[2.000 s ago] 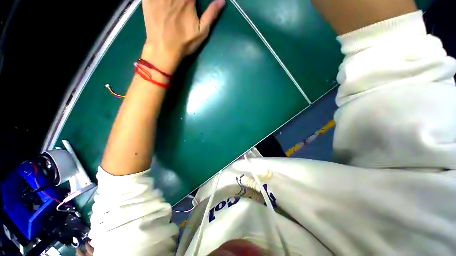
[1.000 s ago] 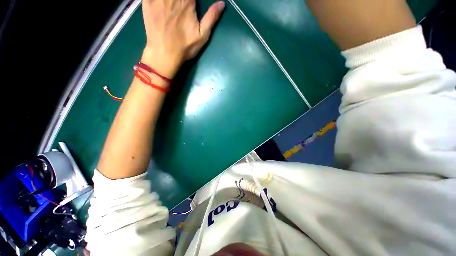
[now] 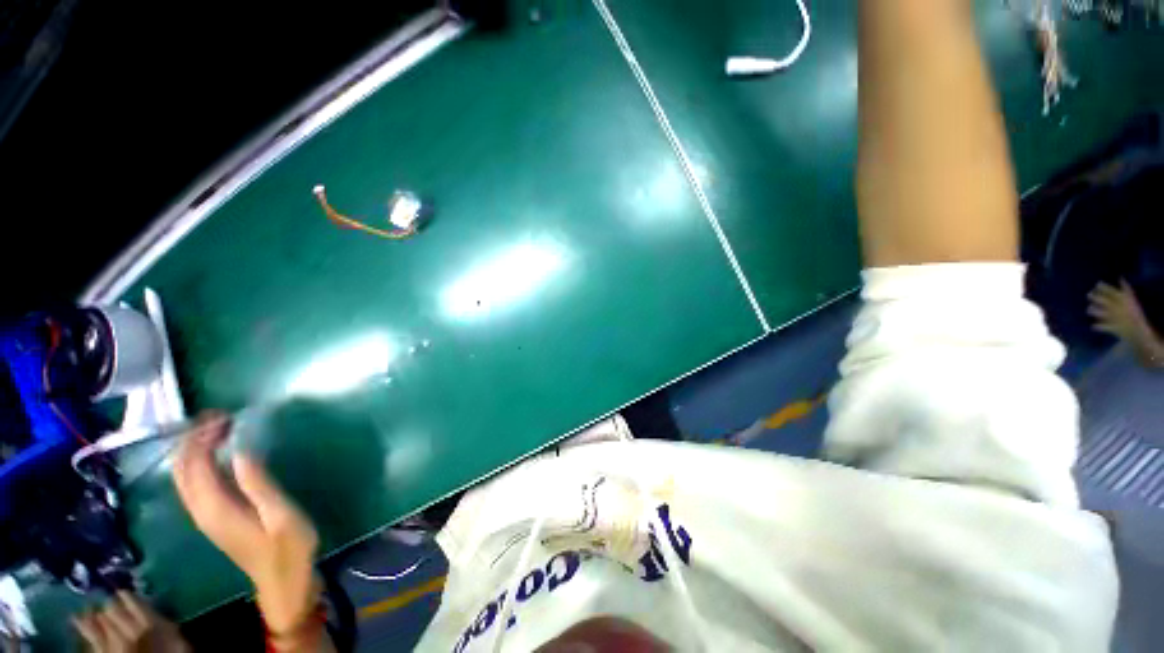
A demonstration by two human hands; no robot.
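Observation:
A white housing (image 3: 130, 351) with a dark round opening and a white flat base lies at the left end of the green bench. My left hand (image 3: 243, 491), with a red bracelet, is blurred beside the base, fingers bent. I cannot tell whether it touches or holds anything. A red-yellow wire lead (image 3: 351, 222) with a small white plug runs to a small shiny round part (image 3: 405, 211) on the bench. My right forearm reaches over the bench to the top edge, and my right hand is out of the picture.
A blue bin (image 3: 32, 383) stands at the far left, with dark wired parts (image 3: 70, 529) below it. A white cable (image 3: 768, 64) with an end plug lies at the top. Thin wires (image 3: 1049, 58) lie top right. Other people's hands show bottom left (image 3: 128, 625) and at right (image 3: 1126, 322).
My left hand has moved from the top of the bench down to the white housing, uncovering the round part. My right forearm is more upright in view, and the white cable now shows.

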